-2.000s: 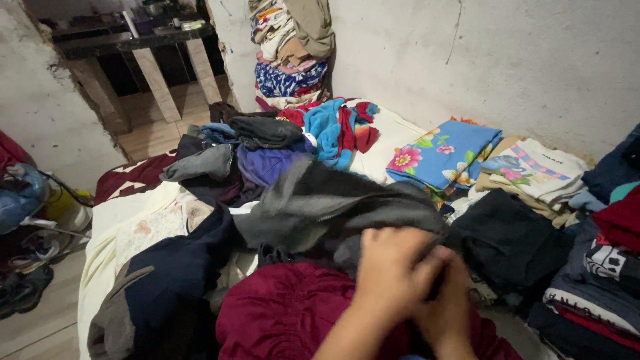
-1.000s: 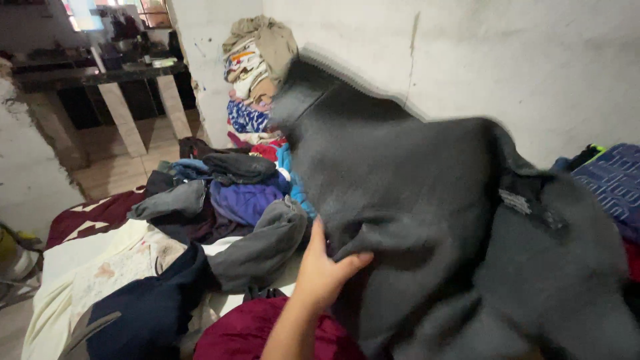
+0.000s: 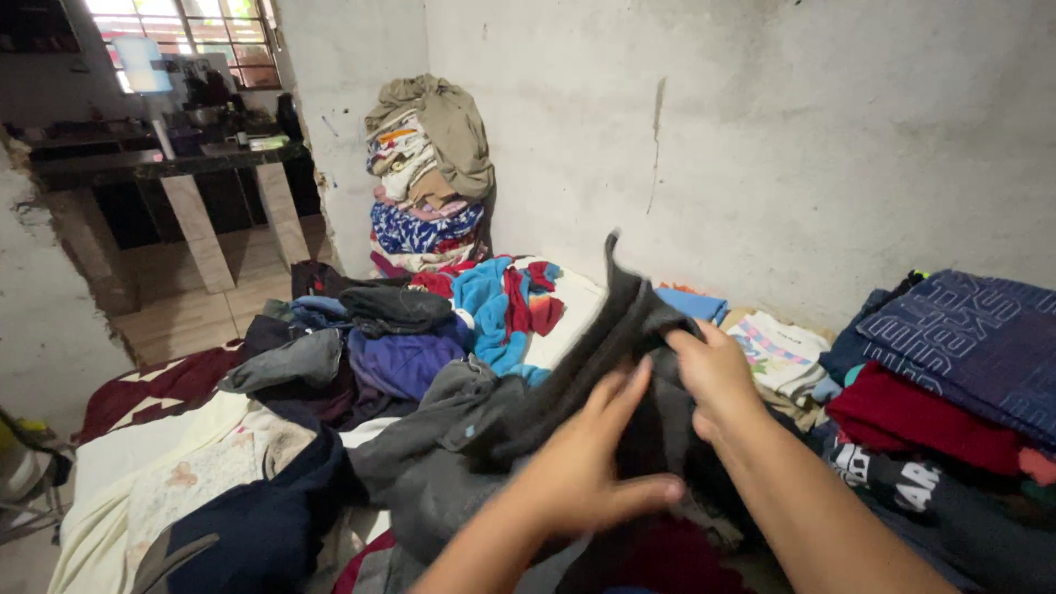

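Observation:
A dark grey garment (image 3: 577, 379) hangs in folds in the middle of the view, its lower part lying over other clothes. My right hand (image 3: 716, 371) grips its upper edge, the fingers partly hidden by the cloth. My left hand (image 3: 598, 450), slightly blurred, is spread against the near side of the same garment, thumb apart from the fingers. Below both hands lies a maroon cloth (image 3: 668, 553). Close on the left are a navy garment (image 3: 256, 528) and a crumpled dark grey garment (image 3: 445, 412).
A loose heap with a purple garment (image 3: 404, 363) and a turquoise cloth (image 3: 487, 309) lies farther back. A tall pile of cloths (image 3: 429, 214) leans in the wall corner. Folded clothes, including a red one (image 3: 924, 417) under a patterned navy cloth (image 3: 973, 338), are stacked at right.
The dark grey garment, spread wide a second ago, is now bunched between my hands. My right hand, not visible in that frame, has come into view on its edge.

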